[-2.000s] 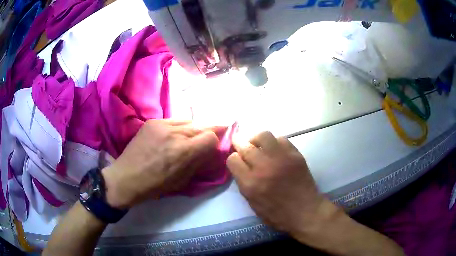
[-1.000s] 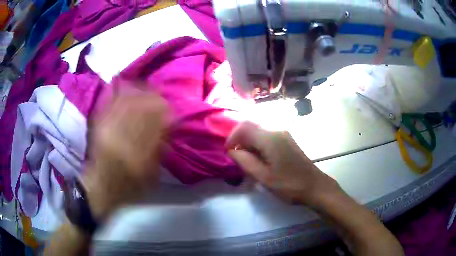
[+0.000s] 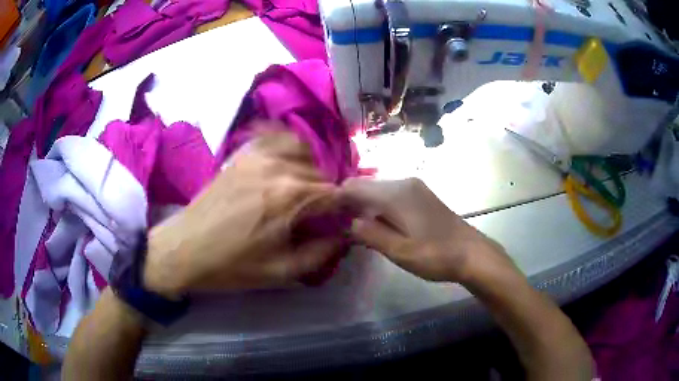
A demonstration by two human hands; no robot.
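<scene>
A magenta garment [image 3: 298, 93] lies bunched just left of the needle and runs down under my hands. My left hand [image 3: 257, 212], with a dark watch on the wrist, grips the bunched fabric and is partly blurred. My right hand [image 3: 409, 227] meets it and pinches the fabric between thumb and fingers in front of the needle. The fingertips overlap, so the exact fold held is hidden. The white sewing machine [image 3: 491, 48] has a blue stripe, and its presser foot [image 3: 383, 119] sits in bright glare.
Scissors [image 3: 592, 197] with yellow and green handles lie right of the needle, near a pale crumpled cloth [image 3: 543, 123]. A magenta and pale lilac fabric heap [image 3: 93, 197] lies at the left. More magenta fabric [image 3: 149, 30] lies at the back. A ruler strip [image 3: 603, 268] follows the curved front edge.
My left hand has swung back from the left and met my right hand at the fabric. The garment is more bunched beside the needle. The view has shifted a little since one second ago.
</scene>
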